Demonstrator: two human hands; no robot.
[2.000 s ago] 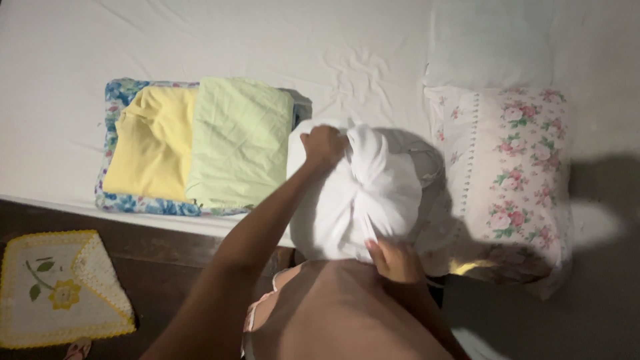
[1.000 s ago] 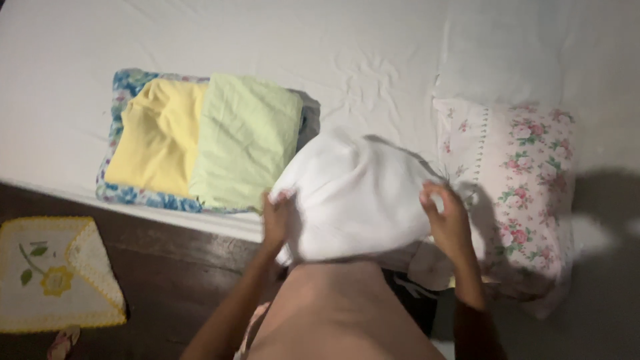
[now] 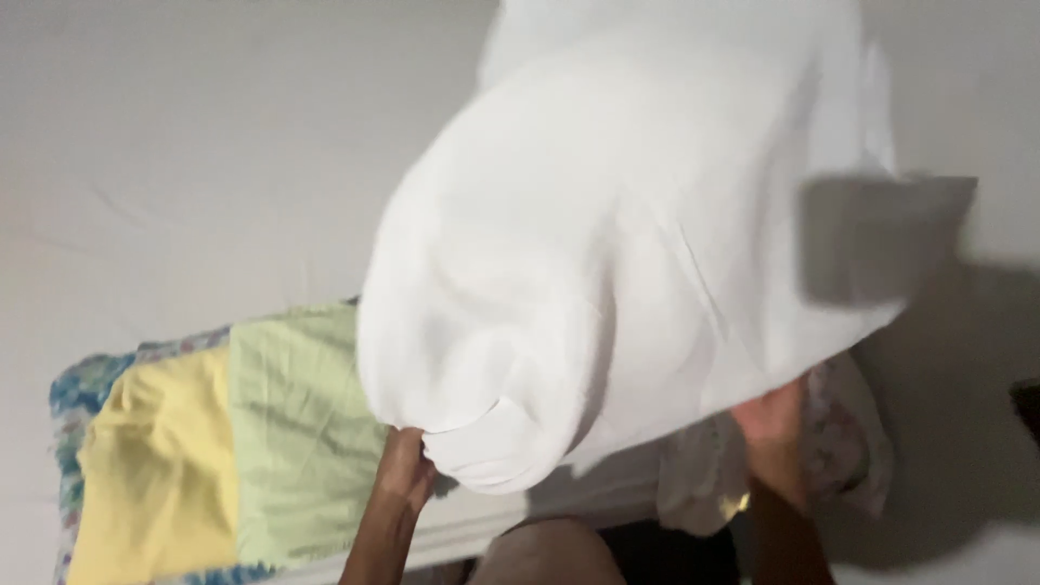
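A large white cloth (image 3: 617, 227) billows in the air above the bed, blurred by motion. My left hand (image 3: 406, 467) grips its lower left edge, beside the folded light green cloth (image 3: 301, 431). At the lower right edge of the white cloth is my right hand (image 3: 772, 414), its fingers partly hidden by the fabric and closed on it. Left of the green cloth lies a folded yellow cloth (image 3: 166, 463); both rest on a blue floral cloth or cushion (image 3: 93, 386).
A floral pillow (image 3: 845, 431) lies behind my right hand, mostly covered from view. The bed's white sheet (image 3: 187, 162) spreads beyond the folded cloths. Dark shadows fall at the right.
The white cloth was bunched in front of me; it is now spread and raised away from my body, hiding much of the pillow. The view has shifted.
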